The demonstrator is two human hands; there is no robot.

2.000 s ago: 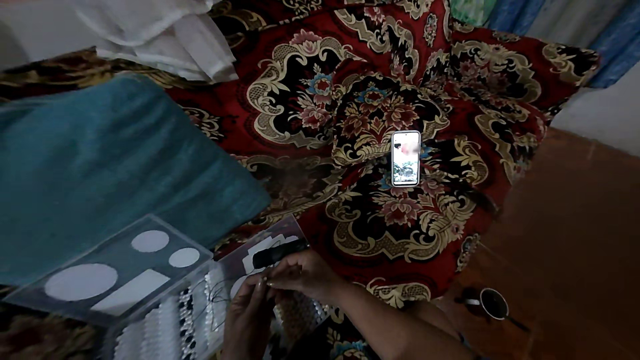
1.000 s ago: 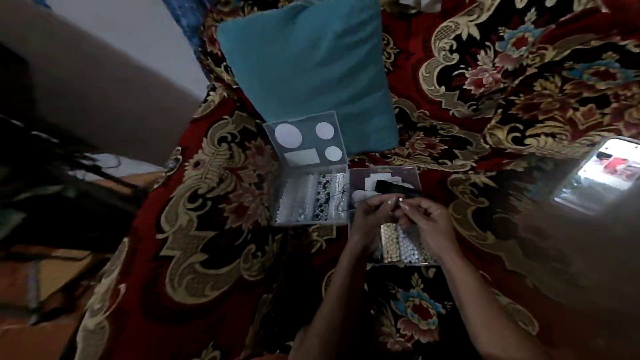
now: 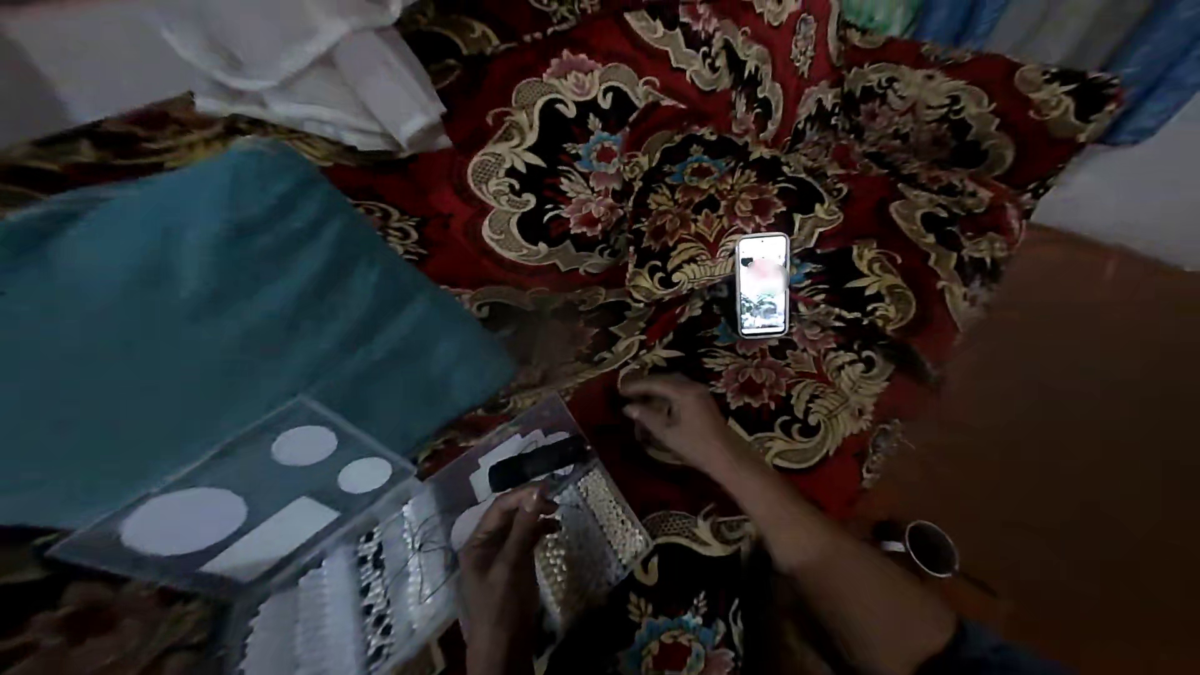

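Observation:
My left hand [image 3: 506, 544] is over an open bead box [image 3: 600, 525], thumb and finger pinched on something too small to make out. My right hand [image 3: 670, 412] is raised to the right of that box, its fingers curled near each other; whether a thread or bead is between them cannot be told. A black cylindrical object [image 3: 537, 462] lies on white cards in the box. To the left, a second clear plastic box [image 3: 375, 581] holds rows of white, black and gold-toned beads, with dark thread over them. White round and rectangular labels are on its raised lid [image 3: 202, 553].
A teal cushion [image 3: 234, 309] lies behind the boxes on the red patterned cloth [image 3: 581, 366]. A lit smartphone [image 3: 763, 286] stands or lies further back. White fabric [image 3: 319, 75] is at the upper left. A cup [image 3: 930, 549] is on the brown floor at the right.
My hands were together over the box; now my right hand is apart, off to the right, while my left stays over the beads. The view has swung widely between frames.

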